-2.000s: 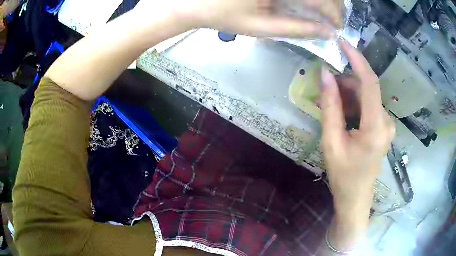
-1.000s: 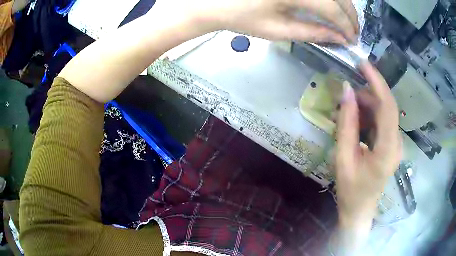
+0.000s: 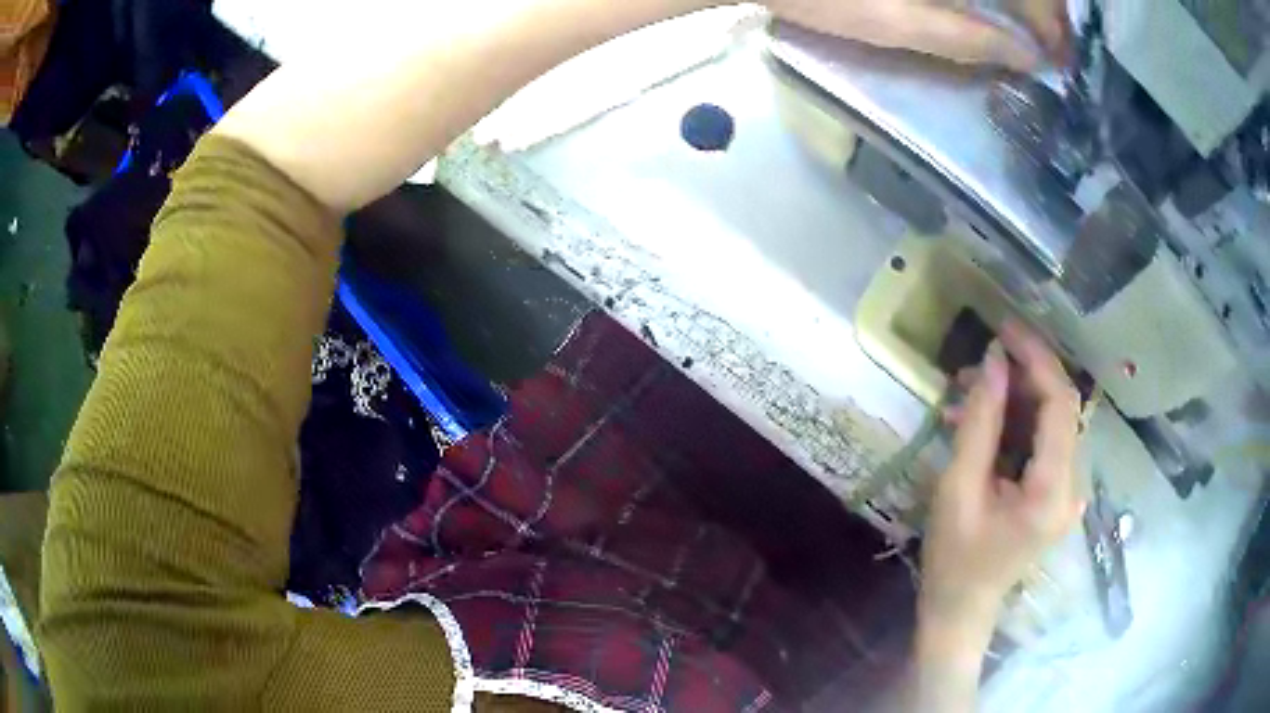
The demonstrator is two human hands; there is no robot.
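Note:
The shiny cloth plate of the sewing machine lies at the upper right, its long edge bare. My left hand reaches over its far end, partly cut off by the top edge; whether it holds fabric is hidden. My right hand is at the cream machine cover, fingers curled with thumb and fingertips close together by its dark opening. I cannot tell if a small thing is between them. White fabric lies under my left forearm, washed out by glare.
The machine body fills the upper right. A dark round disc is on the pale tabletop. A slim dark tool lies right of my right wrist. The chipped table edge runs above the plaid apron. A blue rim borders dark cloth.
My left hand has moved up and right, leaving the cloth plate edge bare; the white piece there is no longer seen. My right hand has moved slightly down, its fingertips closer together.

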